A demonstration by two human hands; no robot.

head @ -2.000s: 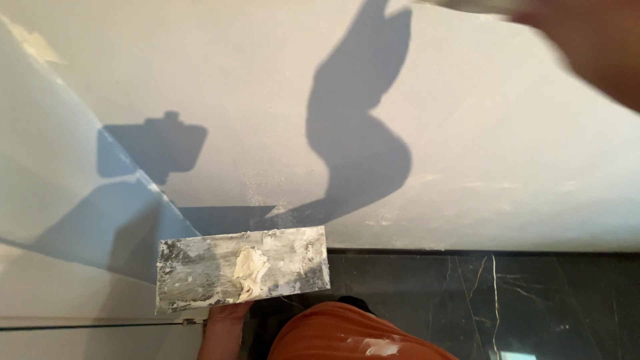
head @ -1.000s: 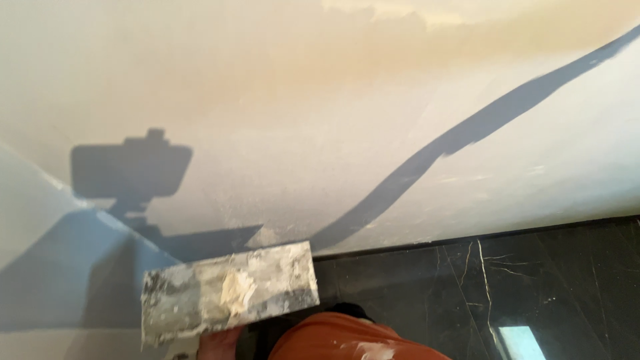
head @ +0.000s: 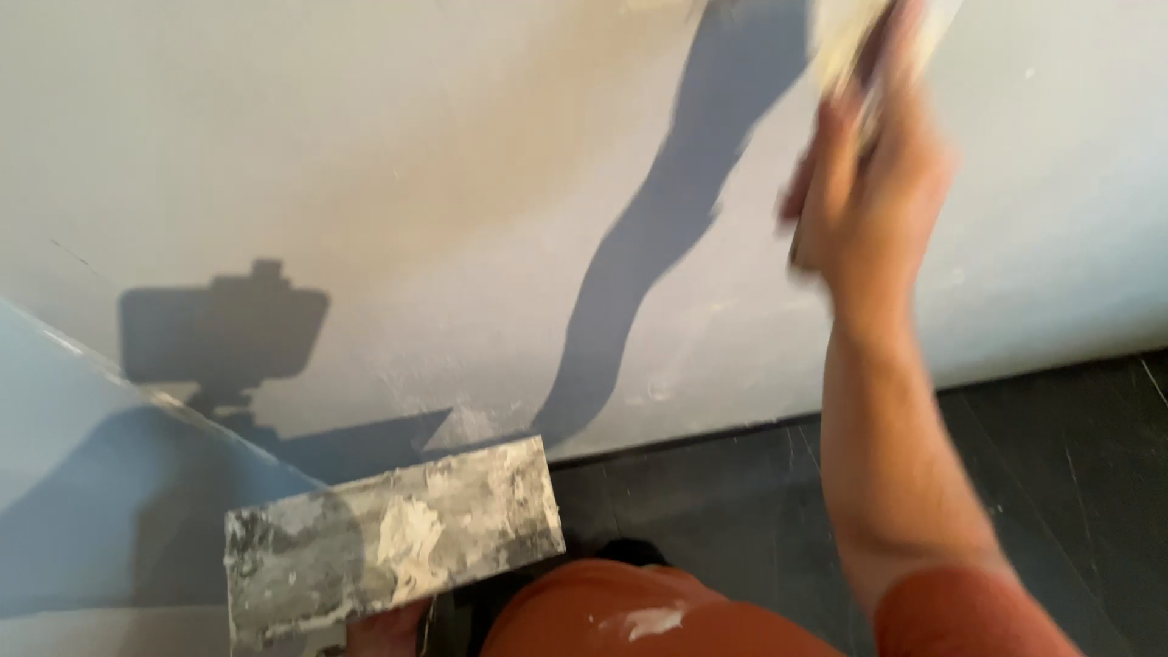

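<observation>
My right hand [head: 876, 192], blurred, is raised against the upper right of the wall [head: 456, 182], its fingers wrapped around the handle of a putty knife [head: 844, 50]. The blade is pale, smeared and partly cut off by the frame's top. At the lower left, my left hand [head: 388, 630] shows only in part beneath a rectangular plastering trowel [head: 310, 566], which it holds from below with the flat face up. Dried filler crusts that face, and a cream lump of wet filler [head: 411, 543] sits near its middle.
A wall corner [head: 192, 411] runs diagonally at left. Dark, veined floor tiles [head: 730, 493] meet the wall's lower edge at right. My orange clothing [head: 584, 611], marked with white filler, fills the bottom middle. Shadows of my arm and a mounted device fall on the wall.
My right hand, out of view one second ago, is now in view at the upper right. The trowel stays at the lower left with its filler lump.
</observation>
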